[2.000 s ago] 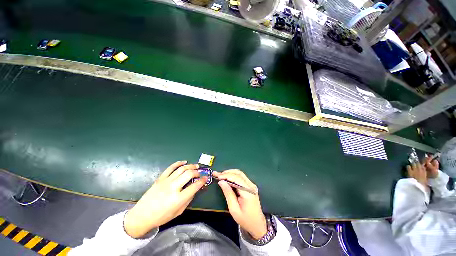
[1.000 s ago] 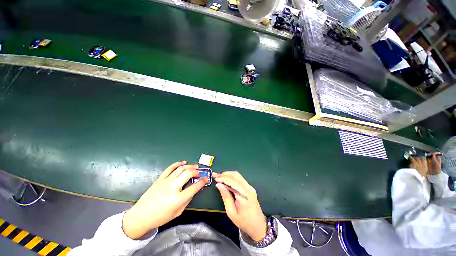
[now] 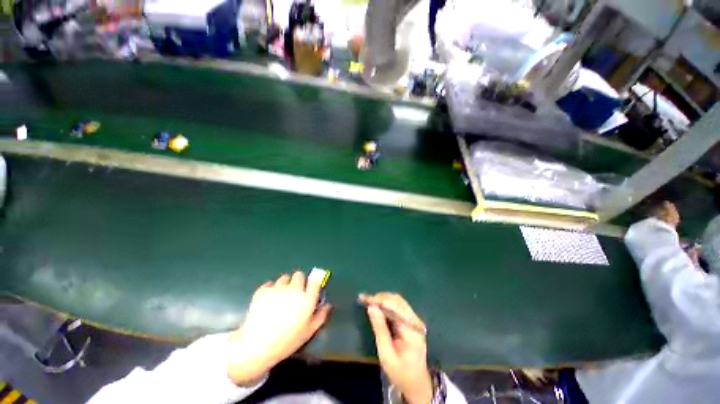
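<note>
My left hand lies over the watch-like unit, its fingers covering nearly all of it; only a small dark edge shows. The flat white pouch cell with a yellow edge shows at the fingertips, on the green worktop. My right hand is a little to the right, apart from the unit, and holds a thin pen-like tool between thumb and fingers. The leads are not visible. The picture is blurred.
A pale rail separates the worktop from the belt, where several small units lie. A white marked sheet lies at right, below plastic-covered trays. Another person's white sleeve is at the far right.
The view has tilted up. My right hand has drawn away from the unit with the tool, and my left hand now covers the unit. The neighbour's arm reaches further toward the belt.
</note>
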